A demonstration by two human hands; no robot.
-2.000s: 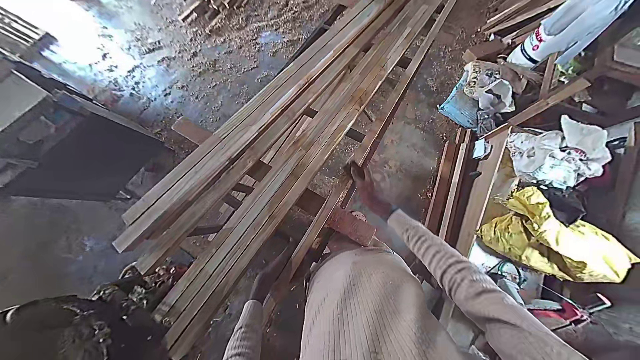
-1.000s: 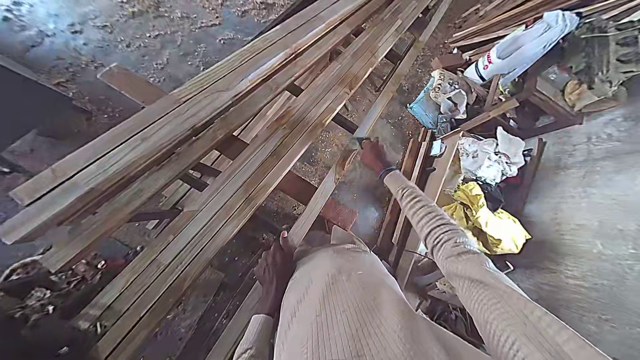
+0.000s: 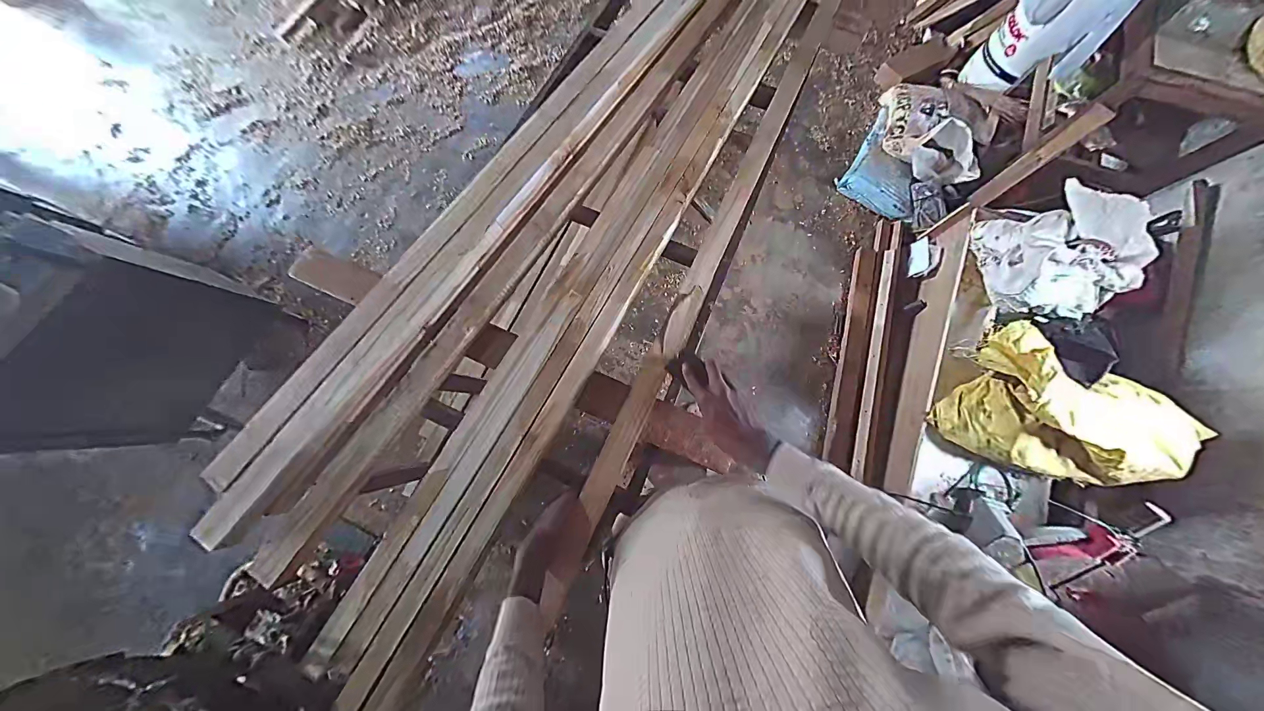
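A single long wooden strip [image 3: 632,420] runs diagonally just in front of my body, apart from the other lumber. My left hand [image 3: 553,543] lies against its near end, with its fingers partly hidden in shadow. My right hand [image 3: 726,410] is at the strip's right edge, fingers spread, with a small dark thing at the fingertips that is too blurred to name. Beneath the strip crosses a reddish-brown wooden crosspiece [image 3: 691,439]. To the left, a bundle of long planks [image 3: 553,346] and another stack of boards [image 3: 415,296] lie over the same supports.
At right are upright-edged boards [image 3: 918,375], a yellow plastic sack [image 3: 1066,415], white plastic bags [image 3: 1066,247] and a blue bag [image 3: 874,178]. A dark panel [image 3: 148,346] stands at left. Wood shavings [image 3: 365,99] litter the floor. Near the lower left lies a heap of debris [image 3: 267,612].
The view has swung between frames. My right hand's fingers, closed around something at the strip one second ago, are now more spread. My left hand remains at the strip's near part.
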